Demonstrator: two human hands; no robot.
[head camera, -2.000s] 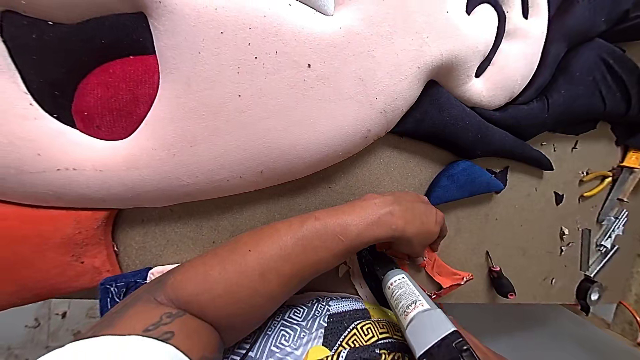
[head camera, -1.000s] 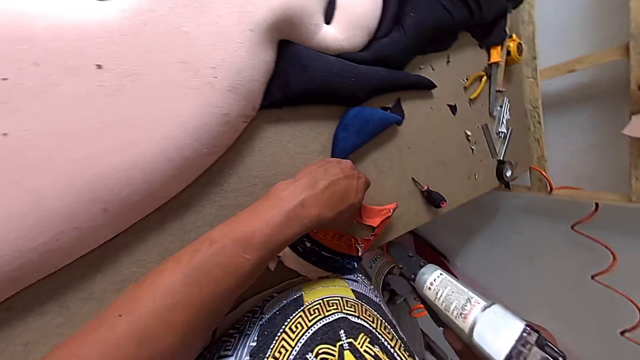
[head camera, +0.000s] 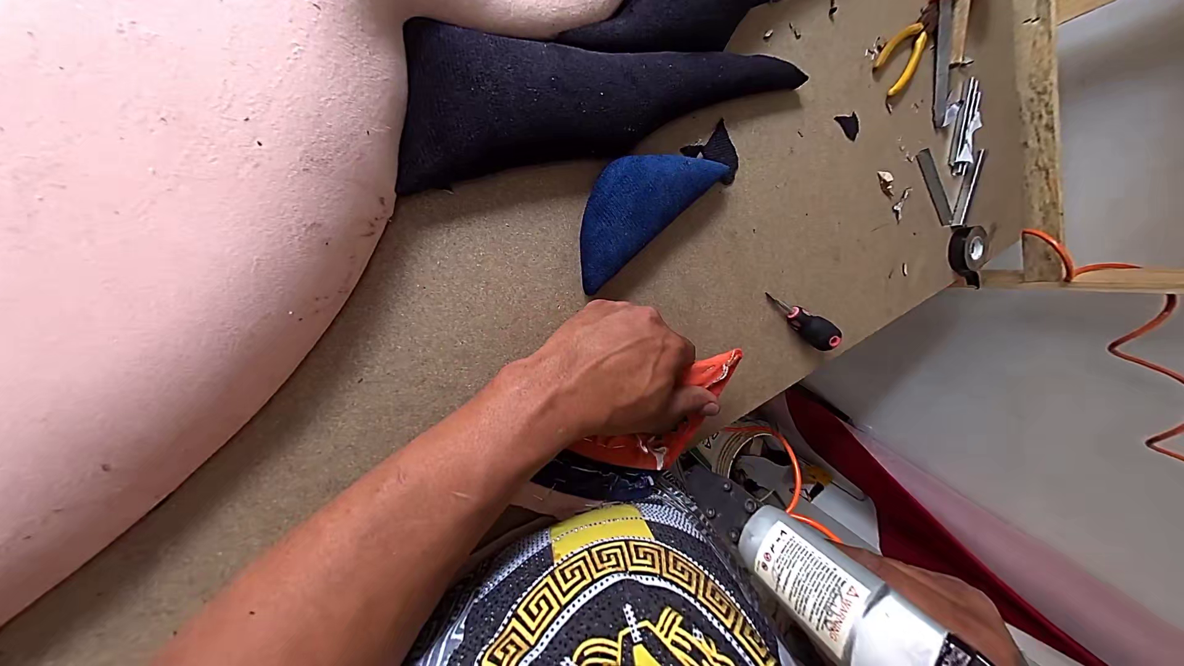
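My left hand (head camera: 629, 370) is closed on a piece of orange fabric (head camera: 671, 439) with frayed edges, at the near edge of a brown board tabletop (head camera: 481, 277). Dark blue cloth shows just below the orange piece. My right hand (head camera: 953, 592), partly hidden, is around a grey and black power tool (head camera: 814, 573) with a warning label; its metal head is beside the orange fabric, partly hidden by my patterned shirt. Beyond my left hand lies a curved blue padded piece (head camera: 643, 208) with black scraps at its tip. A black and red screwdriver (head camera: 809, 326) lies to the right.
A large pale pink padded form (head camera: 185, 231) with black pointed parts (head camera: 573, 97) fills the left and top. Yellow-handled pliers (head camera: 906, 55), metal strips (head camera: 939, 185) and a roll of black tape (head camera: 968, 250) lie at the right. An orange coiled hose (head camera: 1142, 347) hangs beyond the wooden frame.
The power tool has moved away from beside my left hand, farther right and past the table edge. My left hand keeps hold of the orange fabric. The view has shifted right.
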